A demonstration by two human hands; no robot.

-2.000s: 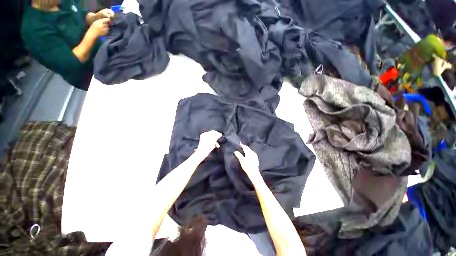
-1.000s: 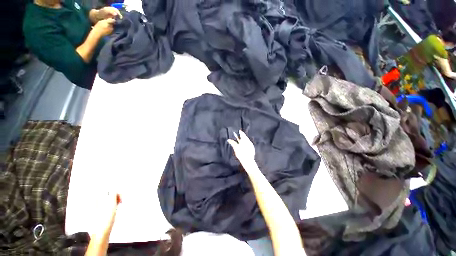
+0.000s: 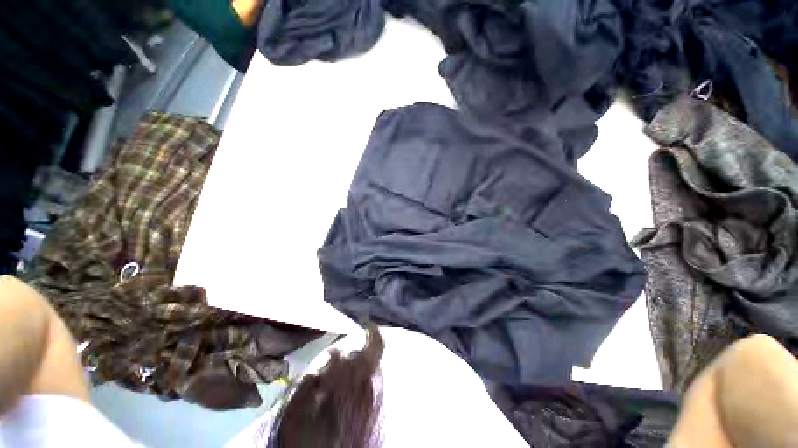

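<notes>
A dark navy garment [image 3: 490,236] lies spread and wrinkled on the white table [image 3: 280,175] in front of me. No hand touches it. Both my forearms or elbows show, bent, at the lower left and lower right edges of the picture. My left hand and my right hand are outside the picture. No snips can be seen.
Plaid garments [image 3: 162,201] with a white loop hang at the left table edge. A tweed garment [image 3: 700,254] lies at the right. A heap of dark garments [image 3: 560,44] is at the far side. Part of a person's green sleeve [image 3: 214,26] shows at the top left.
My right hand has left the dark garment, and both hands have gone out of the picture. The view has shifted, so the table things appear further right and higher.
</notes>
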